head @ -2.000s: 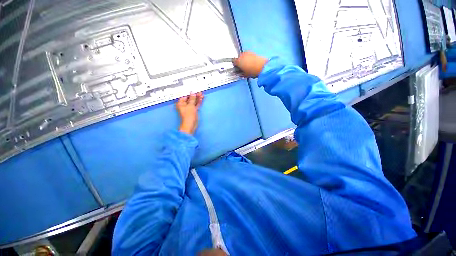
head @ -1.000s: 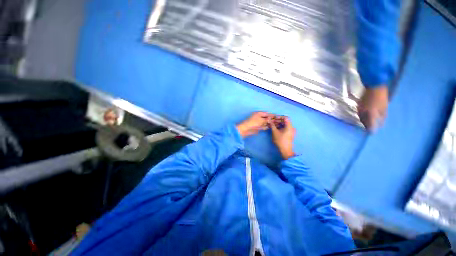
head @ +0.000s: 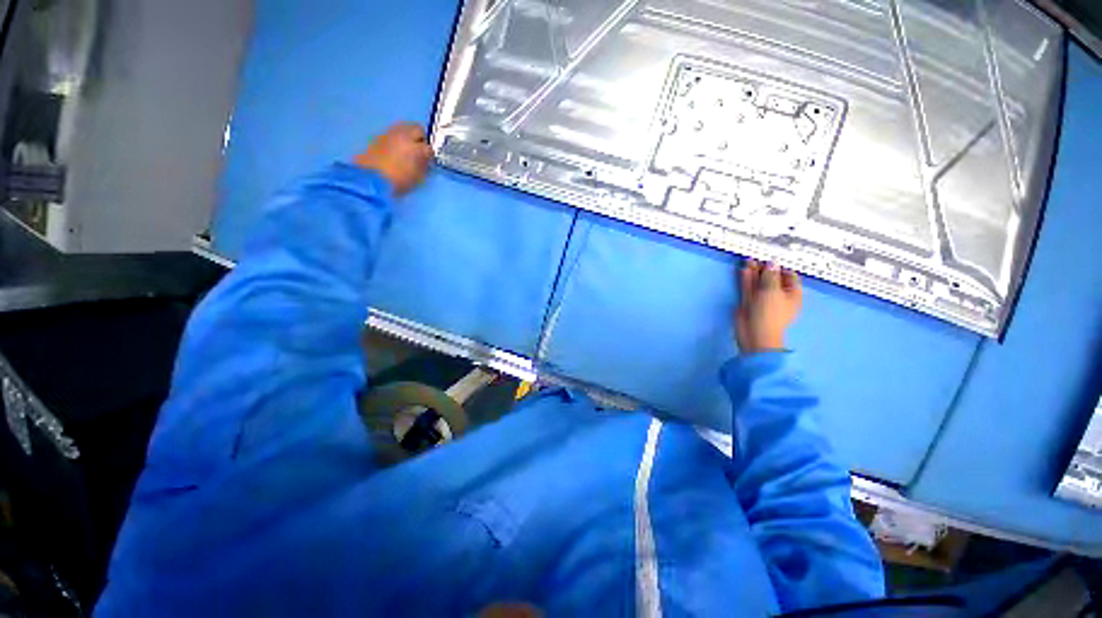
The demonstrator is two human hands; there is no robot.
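Observation:
A large silver back panel with ribs and a dark rim lies on blue padded boards. My left hand is at the panel's near left corner, its fingers curled at the edge; any small item under them is hidden. My right hand is at the near edge, right of the middle, its fingertips touching the rim and nothing visible in it.
A silver edge rail runs along the near side. Below it are a round disc on a pale pole and, at the lower right, an open carton with white scraps. A grey cabinet stands at left. Another panel shows at the right edge.
My hands were together over the blue board and have parted to the panel's corner and near edge. Another person's sleeve and hand at the panel's right have left the view. The view has turned.

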